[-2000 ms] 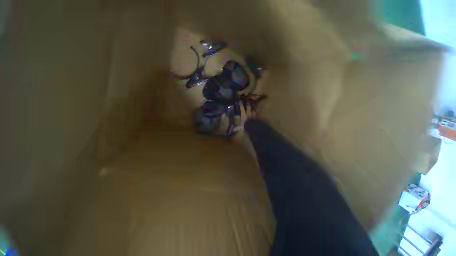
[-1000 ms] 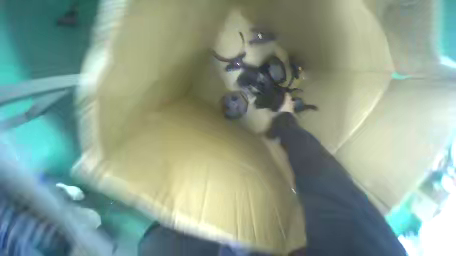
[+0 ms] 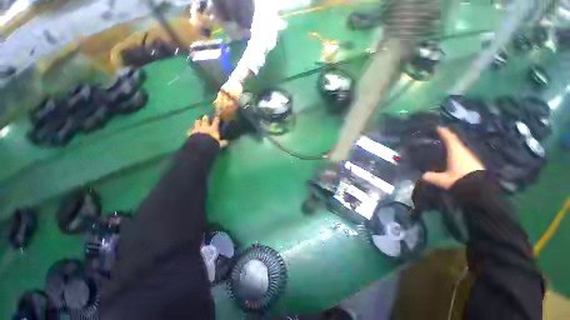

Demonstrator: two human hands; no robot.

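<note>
My left hand point(image 3: 207, 129) reaches far forward over the green surface point(image 3: 262, 187), fingers spread, at the edge of a blurred black part point(image 3: 234, 127). Another person's hand point(image 3: 227, 100) is right beside it. Whether my left hand grips the part is unclear. My right hand point(image 3: 459, 164) is at the right, thumb and fingers apart in a C shape around dark fan parts point(image 3: 425, 147). Its grip is hidden by blur. A fan head with pale blades point(image 3: 396, 230) lies below and left of it. A ribbed fan point(image 3: 257, 277) lies near the front edge.
A white-topped feeder point(image 3: 369, 178) stands left of my right hand. A blurred pale rod point(image 3: 365, 100) hangs close above it. Black fans are piled far right point(image 3: 525, 134), upper left point(image 3: 87, 106) and lower left point(image 3: 72, 287). Shiny round units point(image 3: 274, 111) stand mid-surface. Another feeder point(image 3: 209, 51) is beyond.
The view has swung from inside the cardboard carton, where one hand was among black parts, to the green work surface. Both hands now show, wide apart.
</note>
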